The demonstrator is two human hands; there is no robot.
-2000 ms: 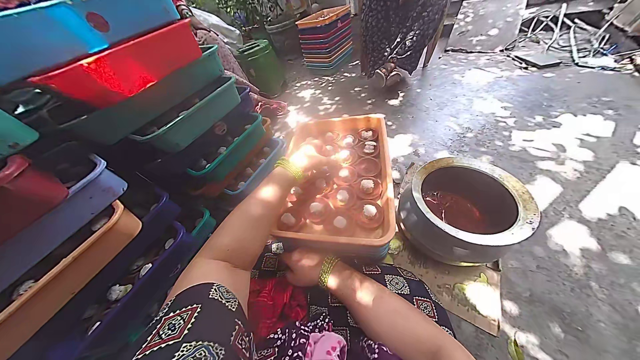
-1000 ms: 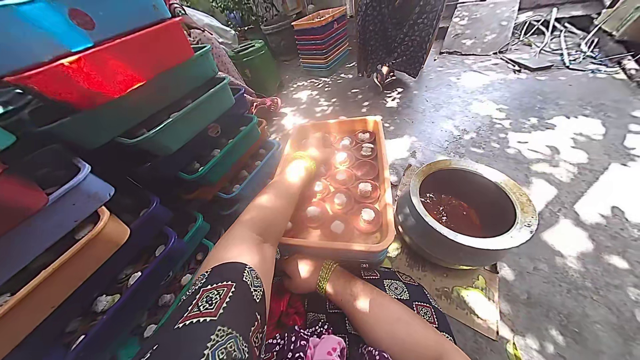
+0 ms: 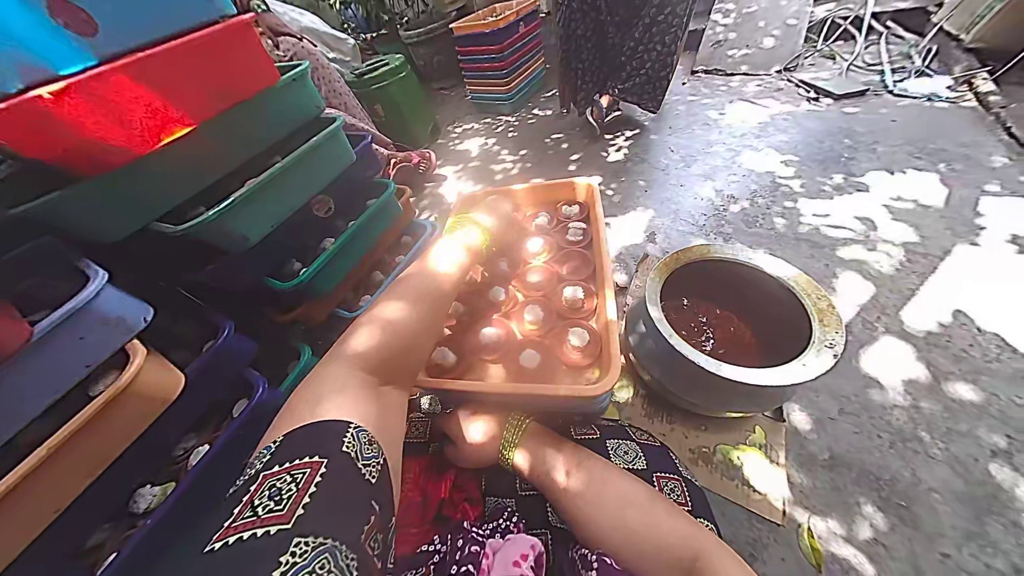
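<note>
An orange plastic tray [image 3: 610, 320] holds rows of small round translucent cups, many with a white lump inside, such as the cup [image 3: 578, 344] near its right front corner. My left hand [image 3: 498, 214] is over the tray's far left part, washed out by glare; its fingers cannot be made out. Just below the tray's front edge, my right hand [image 3: 472, 436] rests with its fingers curled and partly hidden, over patterned dark cloth [image 3: 624, 454]. To the tray's right stands a wide-rimmed metal pot [image 3: 824, 320] with reddish-brown content low inside.
Stacked colored trays [image 3: 232, 200] rise along the left, several holding whitish lumps. Farther back are a green bucket [image 3: 392, 100], another tray stack [image 3: 500, 60] and a standing person [image 3: 620, 56]. Coiled hoses [image 3: 880, 56] lie at back right. Flat cardboard [image 3: 744, 472] lies under the pot.
My left hand has moved over the tray toward its far left end. My right hand stays by the front edge.
</note>
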